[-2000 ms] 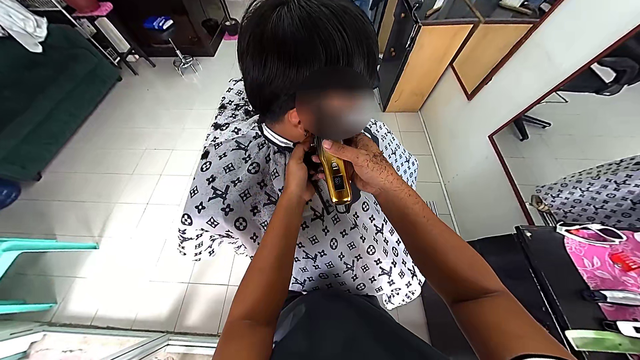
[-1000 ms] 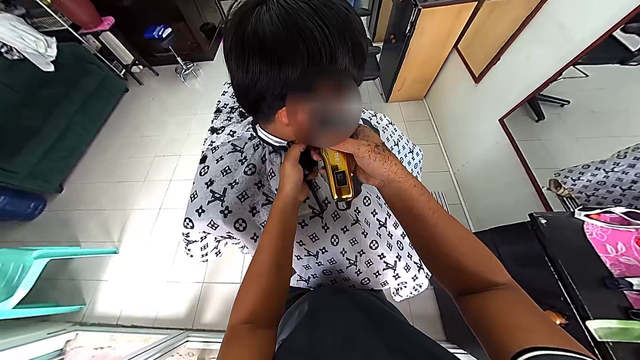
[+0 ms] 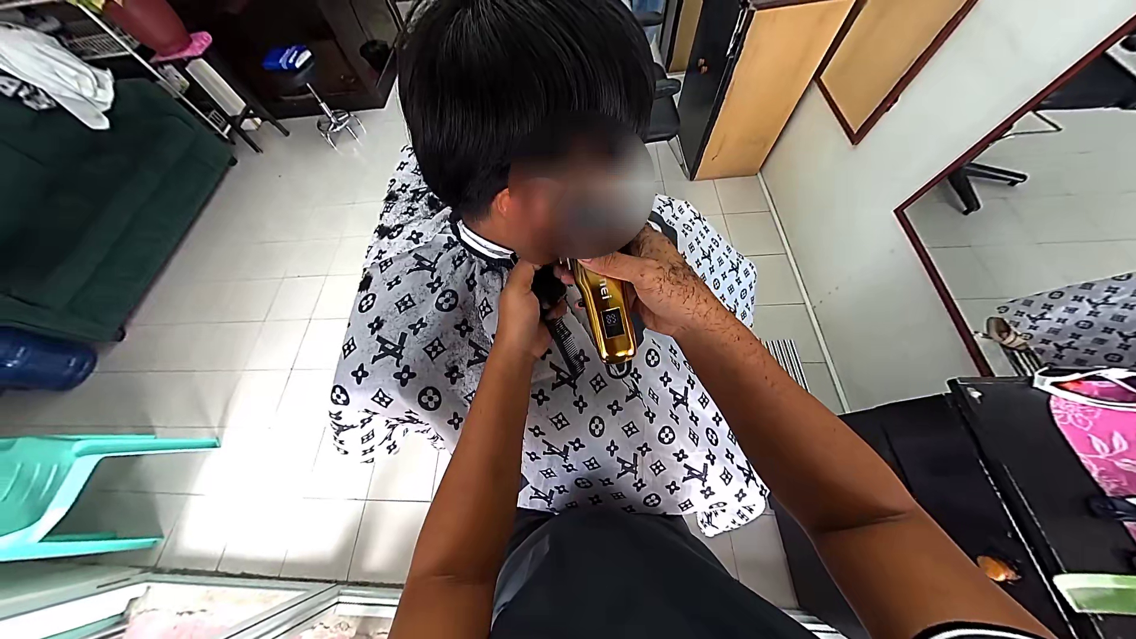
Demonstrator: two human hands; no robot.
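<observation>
A seated person with straight black hair [image 3: 524,80] wears a white barber cape [image 3: 417,346] with a black pattern, closed at the neck by a striped band. Cut hair clings to the cape's shoulder. My right hand [image 3: 657,284] holds a gold hair clipper [image 3: 608,315] upright near the lower side of the face, which is blurred. Bits of hair cover the back of that hand. My left hand [image 3: 525,311] is close beside the clipper and grips a black comb [image 3: 566,348], its teeth pointing down over the cape. The clipper's blade end is hidden.
A black cabinet [image 3: 905,444] with a pink floral cloth [image 3: 1096,435] stands at the right, below a framed mirror [image 3: 1021,231]. To the left are a dark green sofa [image 3: 89,213], a blue container [image 3: 44,359] and a mint plastic chair [image 3: 53,488]. A stool [image 3: 333,115] stands farther back.
The view has shifted slightly. Both hands stay under the jaw with the clipper and comb, and the clipper's tilt differs a little from before.
</observation>
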